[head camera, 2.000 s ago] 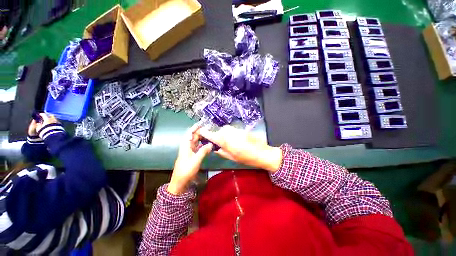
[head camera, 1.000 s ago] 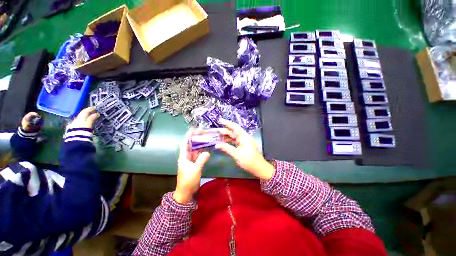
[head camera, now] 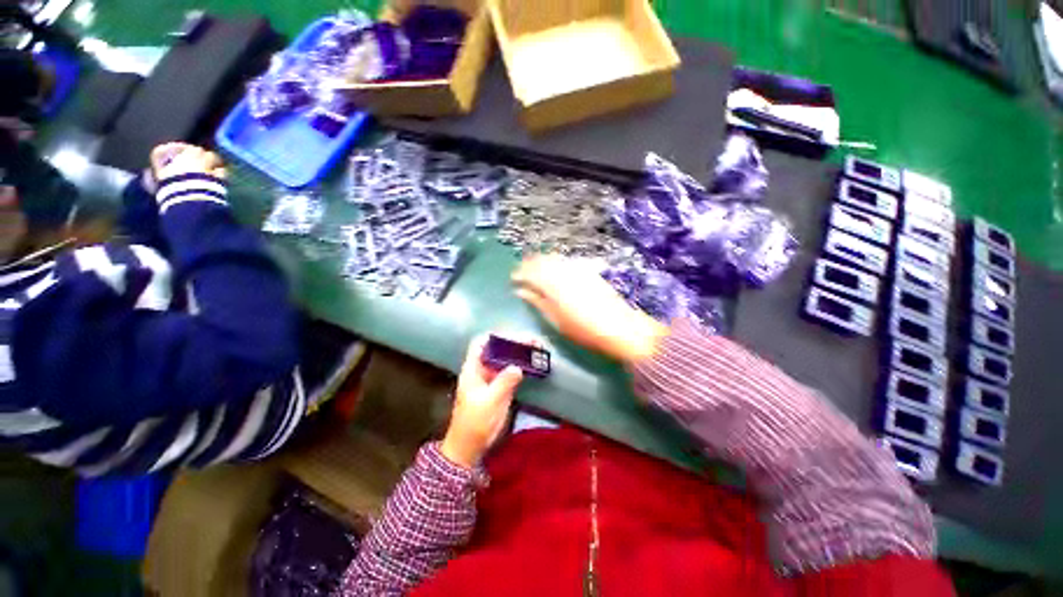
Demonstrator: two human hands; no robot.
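My left hand [head camera: 480, 402] holds a small dark part-assembled unit [head camera: 508, 353] near the bench's front edge. The unit's light button end points right. My right hand [head camera: 583, 306] is ahead of it, palm down, its fingertips just below the loose pile of tiny grey keypads [head camera: 560, 212]. Its fingers are blurred, so I cannot tell whether they pinch anything. The tangled silver-grey front housings [head camera: 402, 222] lie left of the keypads. The bagged modules [head camera: 694, 227], shiny and purple, lie to the right.
Rows of silver devices [head camera: 915, 327] lie on a black foam mat [head camera: 779, 350] at right. Two cardboard boxes [head camera: 583, 70] and a blue tray [head camera: 280, 146] stand at the back left. A black tool tray [head camera: 783, 111] is behind the bags. A person in striped sleeves [head camera: 222, 292] works at left.
My right hand has let go of the unit and moved forward to the keypads. My left hand alone now holds the unit, which shows its button end. The view has turned, shifting the bench contents rightward.
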